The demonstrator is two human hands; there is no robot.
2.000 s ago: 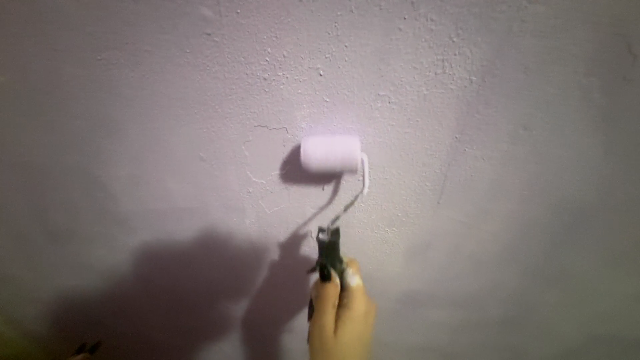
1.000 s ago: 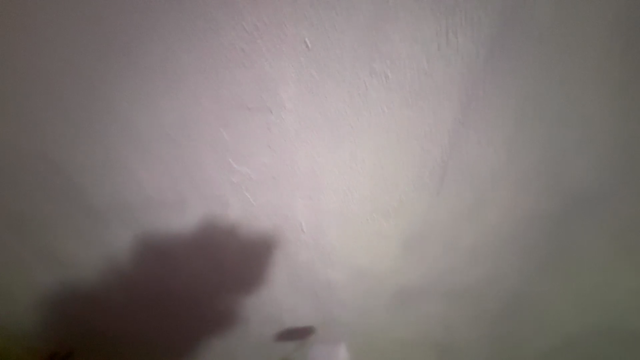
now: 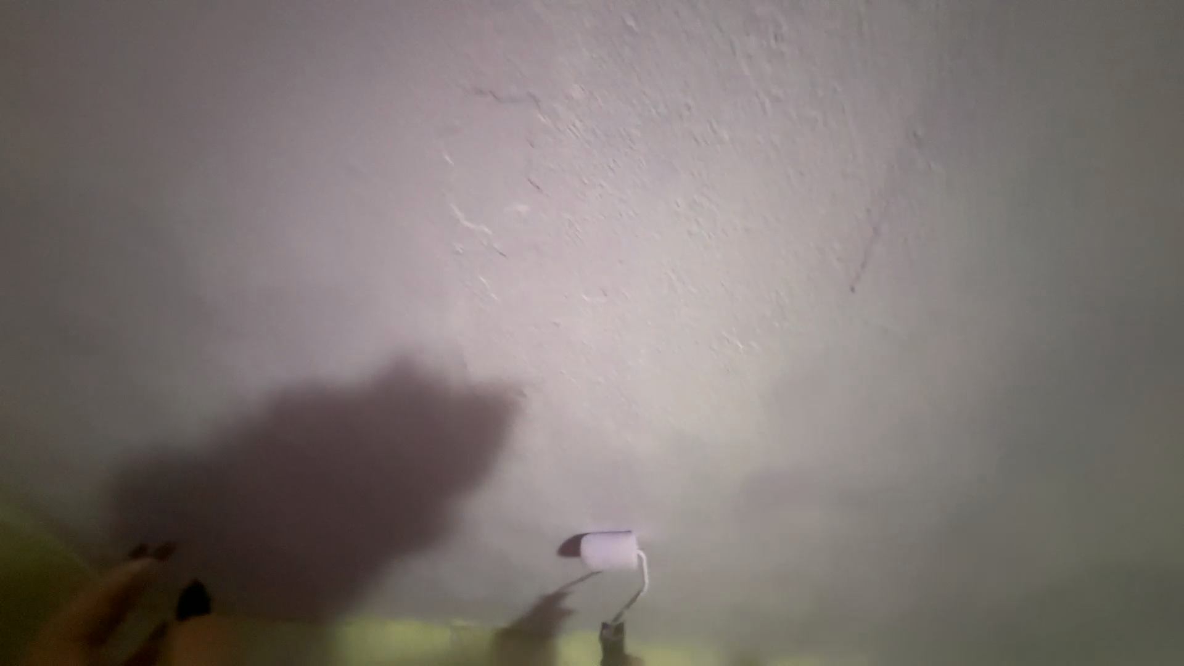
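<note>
A small paint roller [image 3: 610,550] with a pale lilac sleeve lies against the wall [image 3: 703,305] low in the view, right of the middle. Its wire frame runs down to a dark handle at the bottom edge. Only a sliver of my right hand [image 3: 633,660] shows beside that handle, gripping it; the rest is cut off by the frame. At the lower left, my left hand [image 3: 139,615] is raised with dark-nailed fingers apart. What its palm may hold is out of view.
Cracks and bumps mark the wall's pale surface. A large dark shadow covers its lower left part. Yellow-green surface [image 3: 407,640] shows along the bottom edge and at the lower left.
The roller was at mid-wall two seconds ago, then at the bottom edge, and is now slightly higher than that. More of my left hand has come into view.
</note>
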